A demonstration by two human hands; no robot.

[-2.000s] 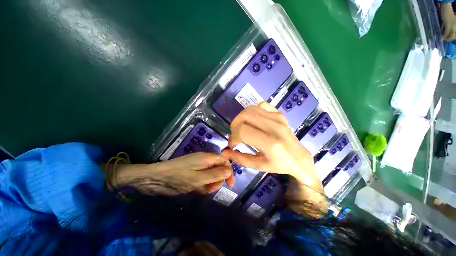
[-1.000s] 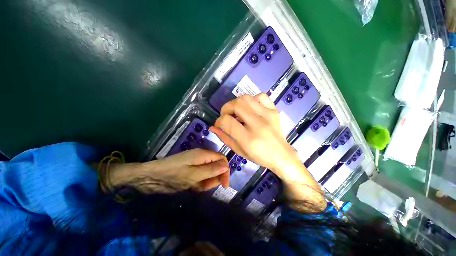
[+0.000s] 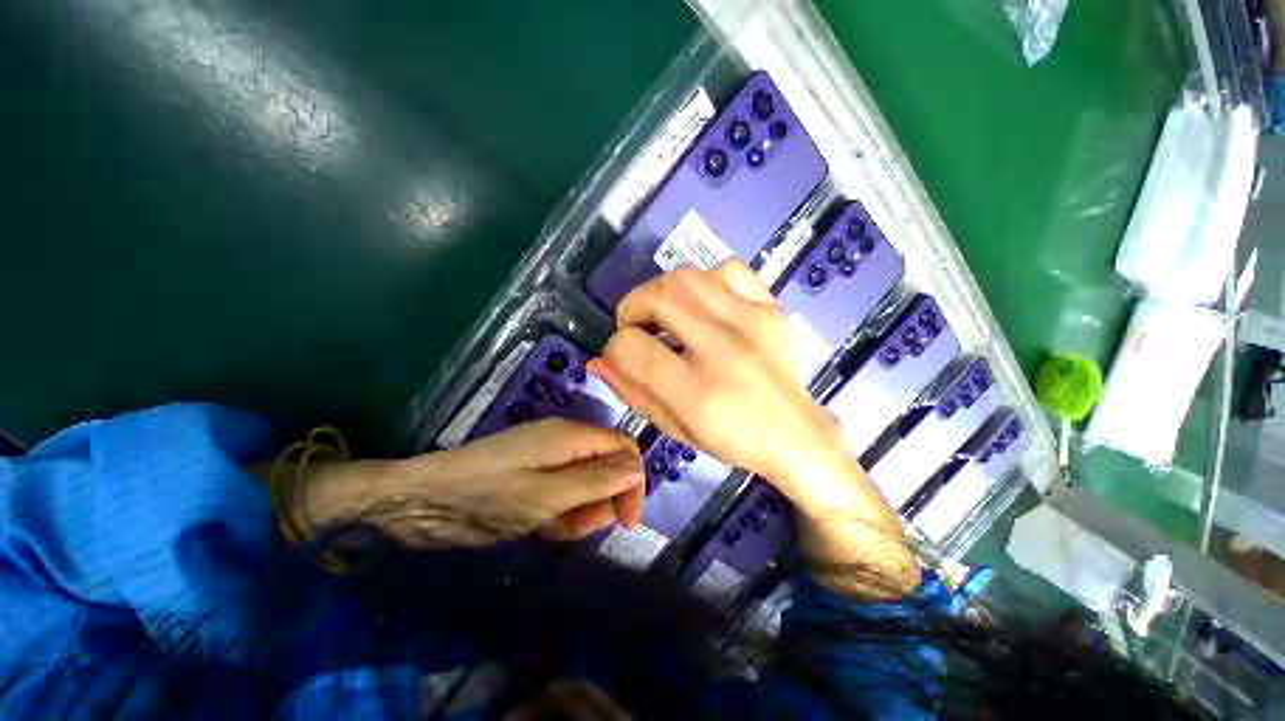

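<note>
Several purple smartphones lie back up in a clear blister tray (image 3: 543, 251). The top phone (image 3: 733, 190) shows dark lens rings and a white back label (image 3: 691, 244). My left hand (image 3: 543, 476), with a yellow wristband, lies over the lower phones, its fingers curled together beside the lens rings (image 3: 668, 458) of one phone. My right hand (image 3: 705, 359) is above the phone at the tray's left (image 3: 543, 387), fingers bent and fingertips near its lenses. The hands are slightly apart. Whether either pinches a tiny piece cannot be told.
A pale rail (image 3: 902, 183) runs behind the tray. Beyond it are a pen with a lime-green pom-pom (image 3: 1068, 386) and white packs in clear bags (image 3: 1153, 380). White pieces (image 3: 1071, 552) lie at the lower right. Dark hair covers the bottom of the view.
Two seconds ago my fingertips met over a phone's lenses. My right hand has since moved up and left, away from my left hand. Little has moved in the last second.
</note>
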